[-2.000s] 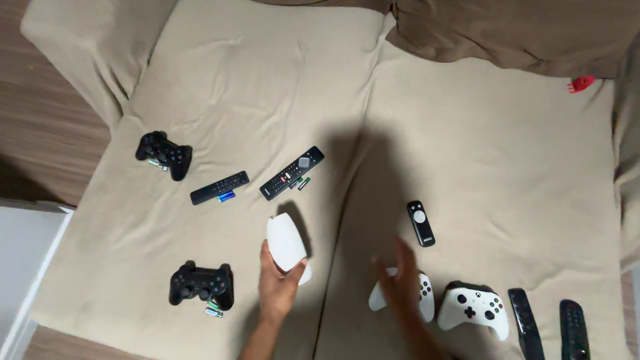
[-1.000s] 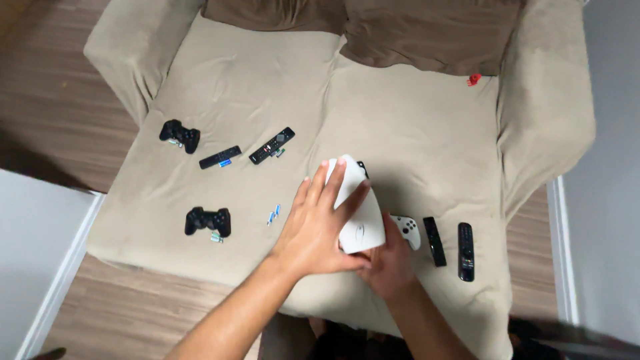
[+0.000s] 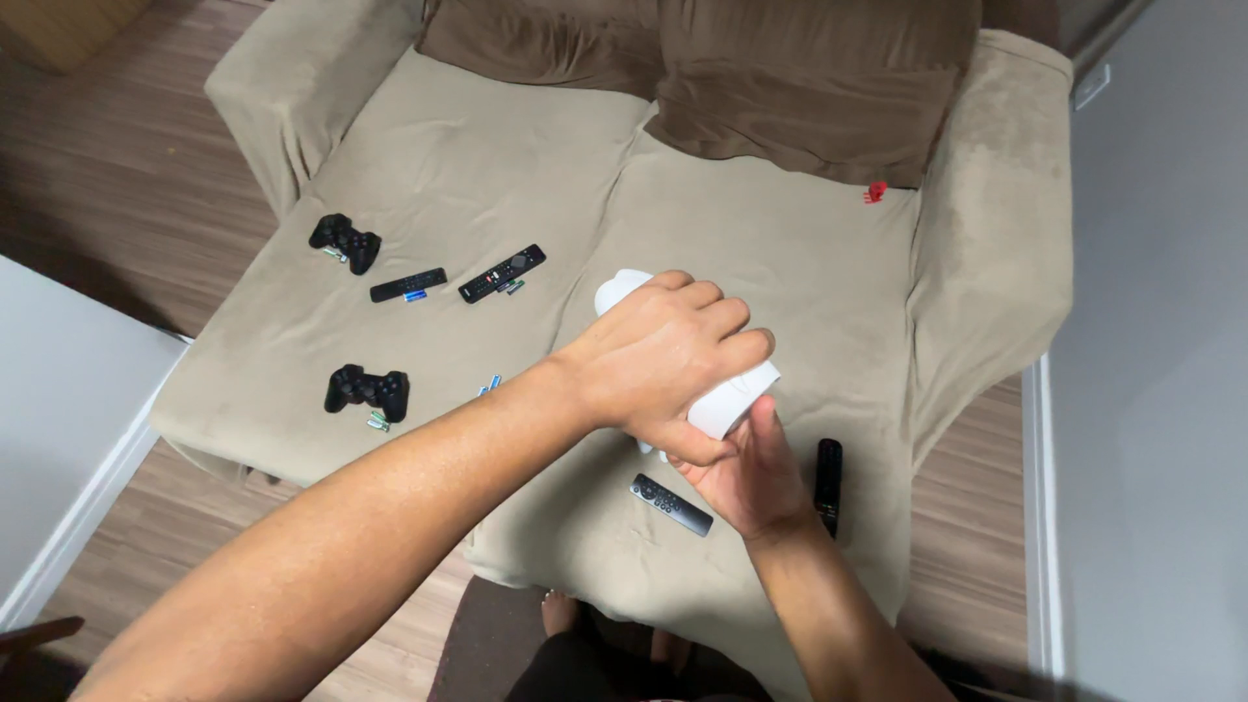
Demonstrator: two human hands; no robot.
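Observation:
Above the sofa's right seat my left hand (image 3: 673, 361) is wrapped over a white plastic device (image 3: 733, 398), whose kind I cannot tell. From below and to the right, my right hand (image 3: 756, 468) touches the device's lower end. A grey remote control (image 3: 672, 504) lies just below the hands, and a black remote control (image 3: 828, 478) is partly behind my right wrist. Whatever lies directly under the hands is mostly hidden. Blue-and-white batteries (image 3: 490, 384) show beside my left forearm.
Two black game controllers, an upper one (image 3: 345, 244) and a lower one (image 3: 367, 392), lie at left with batteries. A small black remote (image 3: 409, 285) and a larger one (image 3: 502, 274) lie near them. A red object (image 3: 876, 192) rests by the brown cushion (image 3: 809, 88).
My left hand has gone from lying flat along the white device to curling over it. The grey remote control below my hands has come into sight.

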